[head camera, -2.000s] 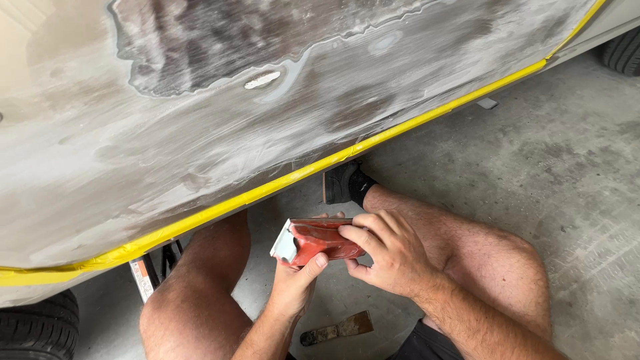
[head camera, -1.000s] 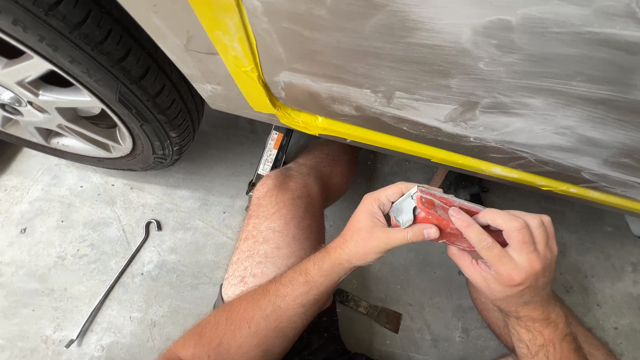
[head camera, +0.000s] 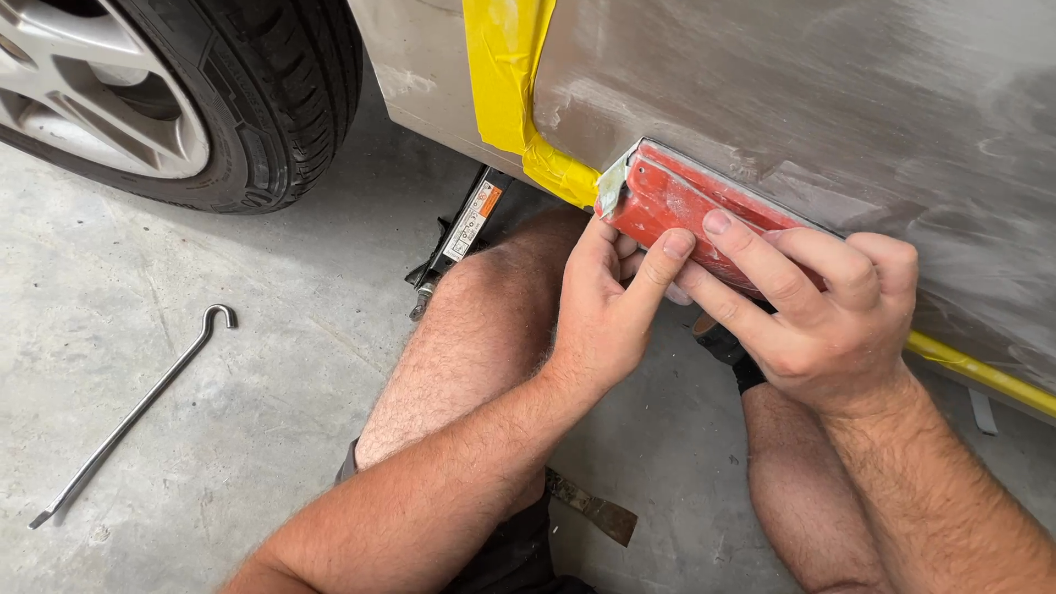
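Both my hands hold a red sanding block (head camera: 672, 202) with a strip of abrasive paper (head camera: 613, 186) folded over its left end. My left hand (head camera: 615, 301) grips the left part, thumb on the near face and fingers behind or underneath. My right hand (head camera: 813, 305) spreads its fingers over the right part. The block is tilted in front of the sanded car body panel (head camera: 742, 91); whether it touches the panel I cannot tell. Yellow masking tape (head camera: 505, 74) borders the panel at the left and along its lower edge, partly behind the block.
A car wheel with a black tyre (head camera: 280, 99) stands upper left. Near my knee is a jack (head camera: 470, 227) under the car's edge. A hooked metal rod (head camera: 136, 412) lies on the concrete floor (head camera: 272, 363). A worn scraper blade (head camera: 598, 507) lies between my legs.
The view has swung left toward the wheel, bringing the hooked rod into sight. The sanding block stays in both my hands, now held up against the view of the panel's lower edge.
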